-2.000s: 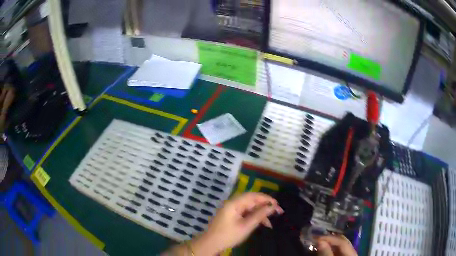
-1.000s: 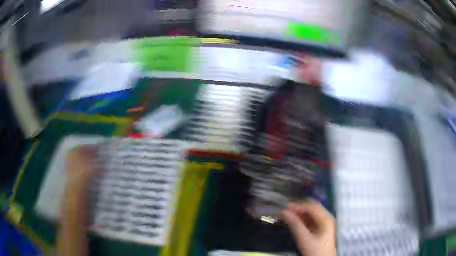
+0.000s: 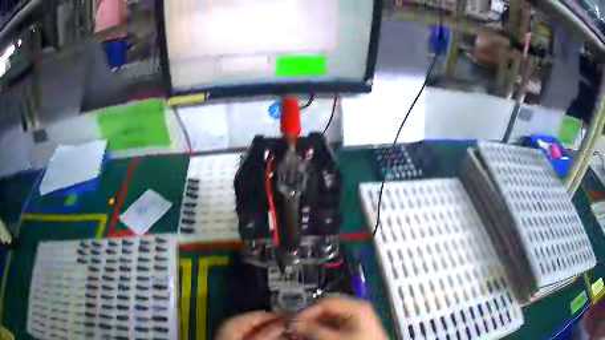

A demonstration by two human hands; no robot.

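The black press fixture (image 3: 288, 192) stands upright in the centre, its red lever handle (image 3: 290, 118) pointing up. A metal clamp block (image 3: 288, 289) sits low on its front. My left hand (image 3: 255, 327) and my right hand (image 3: 341, 320) are close together just below the block, cut off by the bottom edge. Their fingertips meet in front of the block. The fingers are blurred, and I cannot tell whether either hand holds a small part.
A slotted tray with dark parts (image 3: 171, 285) lies left and a rear tray (image 3: 215, 163) is partly behind the press. The right tray (image 3: 391, 255) lies beside a tray stack (image 3: 531, 219). A keypad (image 3: 396, 161) and monitor (image 3: 265, 83) are behind.
The view has turned right, so the press is now central. My left hand has moved from over the left tray to the press front, beside my right hand.
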